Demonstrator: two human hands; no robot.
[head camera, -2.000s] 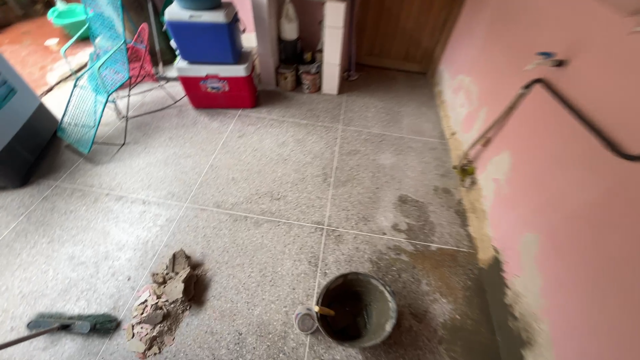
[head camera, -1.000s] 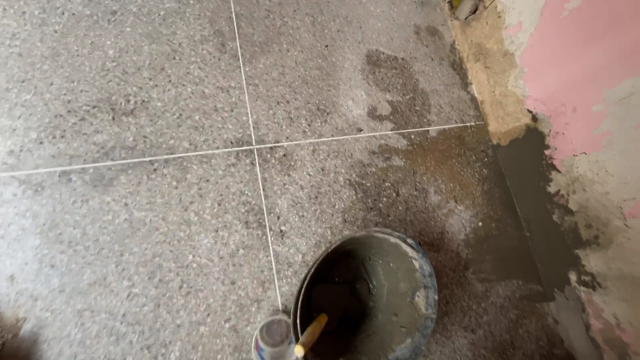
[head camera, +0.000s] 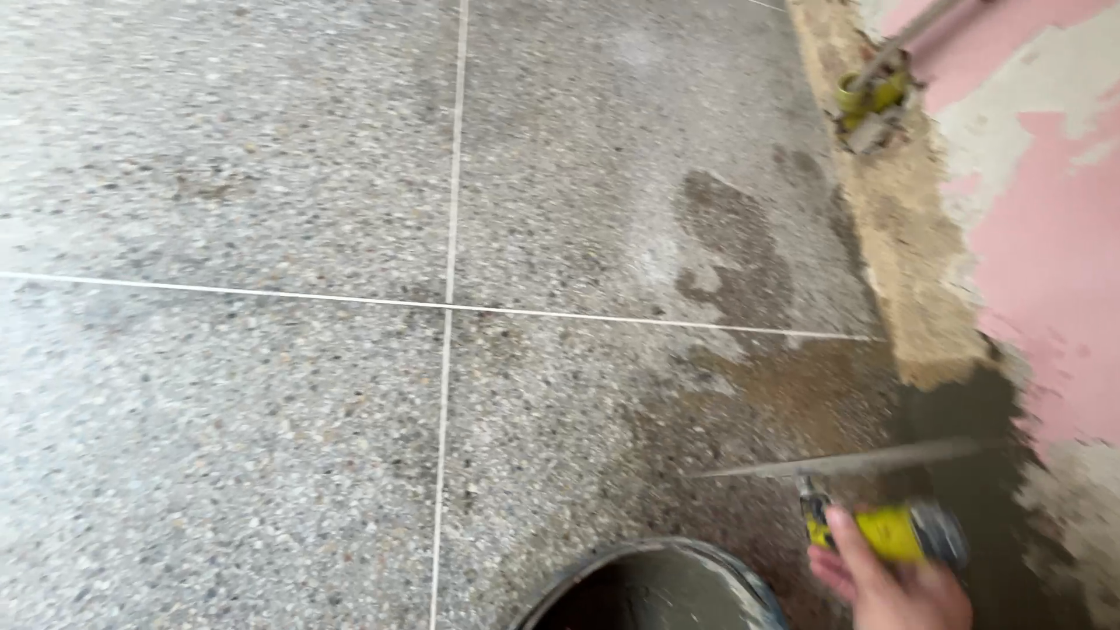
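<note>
At the lower right, my right hand (head camera: 892, 582) is closed around the yellow and black handle of a trowel (head camera: 888, 532), whose thin metal blade is blurred and seen almost edge-on. The blade lies across the view in front of the wall base, where dark wet mortar (head camera: 954, 429) covers part of the strip; whether it touches is unclear. To the left of my hand, a bucket (head camera: 647, 556) with a mortar-smeared rim is cut off by the bottom edge, its inside dark. My left hand is out of view.
Speckled terrazzo floor (head camera: 262, 420) with pale dividing lines spreads to the left, with damp patches (head camera: 735, 245) near the wall. A bare tan strip (head camera: 910, 254) runs along the base of the pink wall (head camera: 1067, 262). A yellow-green fitting with a pipe (head camera: 875, 96) stands out at upper right.
My right hand has come into view with the trowel in it. The view has shifted, and the bucket now sits lower in it.
</note>
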